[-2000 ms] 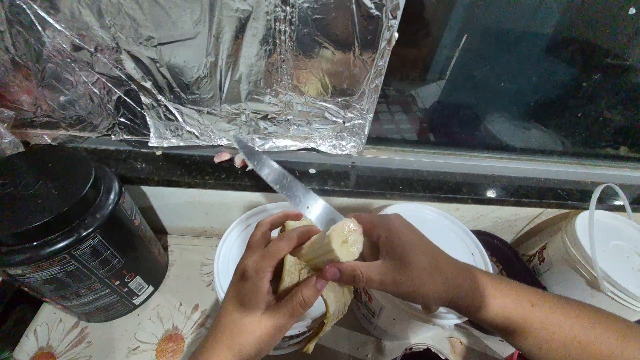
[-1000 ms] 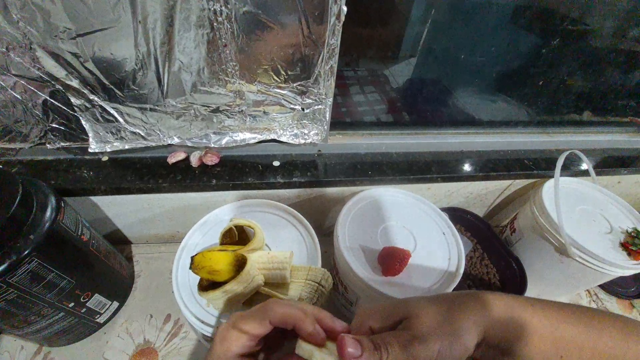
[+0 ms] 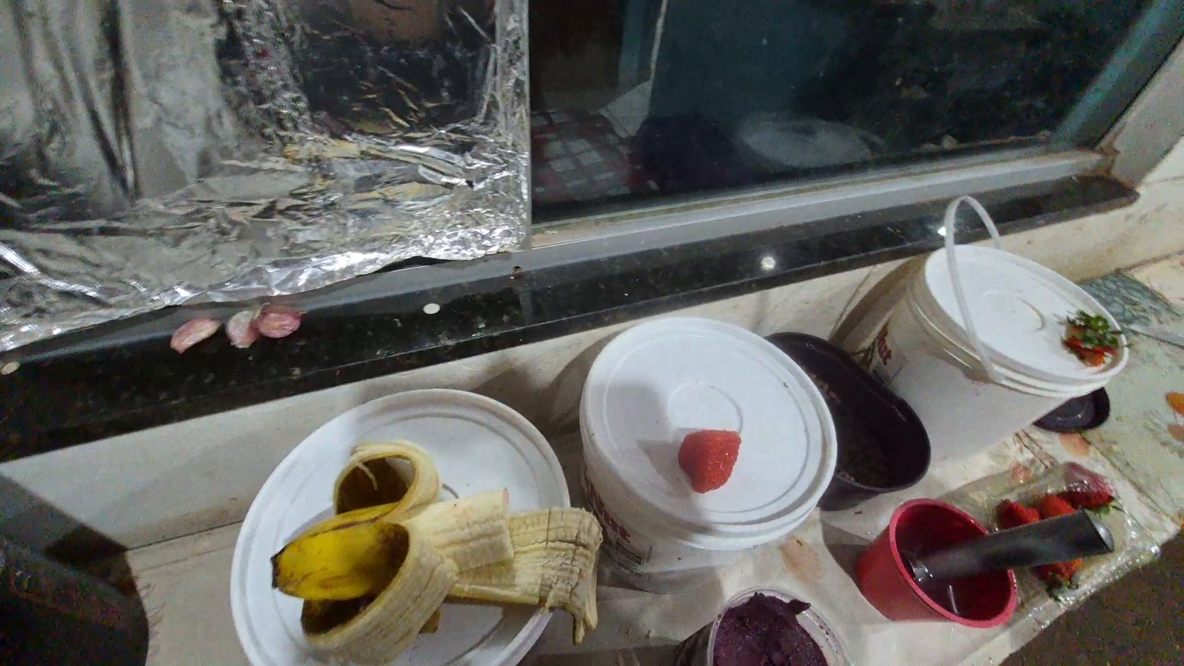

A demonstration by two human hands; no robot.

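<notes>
Neither my left hand nor my right hand shows in the head view at this moment. A partly peeled banana (image 3: 347, 561) lies on a white bucket lid (image 3: 277, 481) at the lower left, its peel hanging over the right edge. One hulled strawberry (image 3: 710, 460) rests on a second white lid (image 3: 647, 370) in the middle. To the right stands a red cup (image 3: 888, 573) with a black handle (image 3: 1017, 548) leaning out of it. Whole strawberries (image 3: 1054, 507) lie in clear plastic beside the cup. A tub of dark purple food (image 3: 766, 634) is cut off by the bottom edge.
Garlic cloves (image 3: 277, 321) lie on the black stone sill (image 3: 573, 298), below foil (image 3: 444, 203) at the window. A handled white bucket (image 3: 962, 398) bears strawberry tops (image 3: 1091, 337). Behind the middle bucket is a dark oval container (image 3: 911, 449). A black tub (image 3: 65, 601) stands lower left.
Both hands have left the view, along with the banana piece they held. The knife seen at first is out of sight. The view has swung to the right.
</notes>
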